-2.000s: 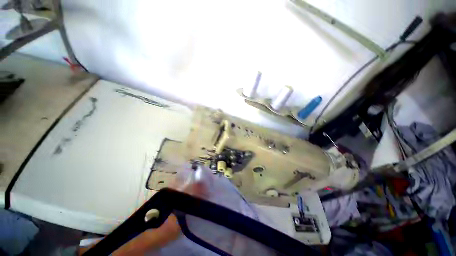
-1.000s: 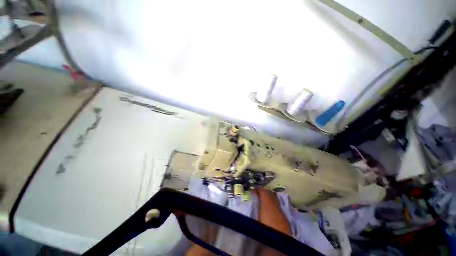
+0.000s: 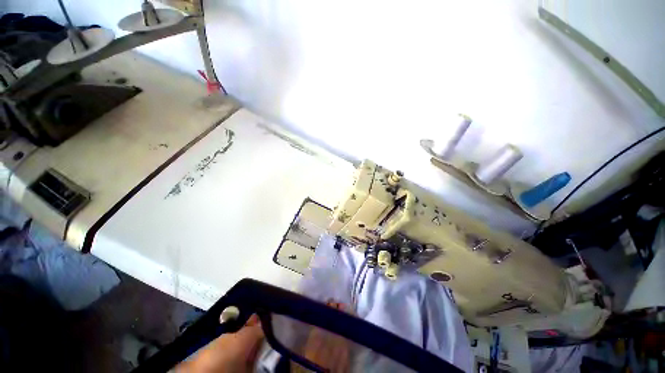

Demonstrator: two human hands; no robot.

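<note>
A pale lavender-grey cloth [image 3: 412, 309] runs from the machine's needle area [image 3: 375, 251] down towards me, in loose folds over the bed and the table's front. My left hand [image 3: 226, 351] is at the bottom edge, left of the cloth, partly cut off and crossed by the dark eyeglass frame. My right hand [image 3: 329, 341] is blurred behind the frame, at the cloth's left side. A small whitish piece shows between the hands. The fingertips of both hands are hidden or blurred, so their grip cannot be told.
The beige sewing machine [image 3: 474, 255] lies right of the hands. A slide plate [image 3: 295, 255] is set in the white table [image 3: 219, 211]. Behind stand white thread cones [image 3: 499, 164] and a blue one [image 3: 545, 189]. A second machine [image 3: 65, 109] is on the beige table at left.
The view has swung left, showing more of the second machine. More cloth now spreads at the needle. The hand that was beside the machine's front is now lower and further left.
</note>
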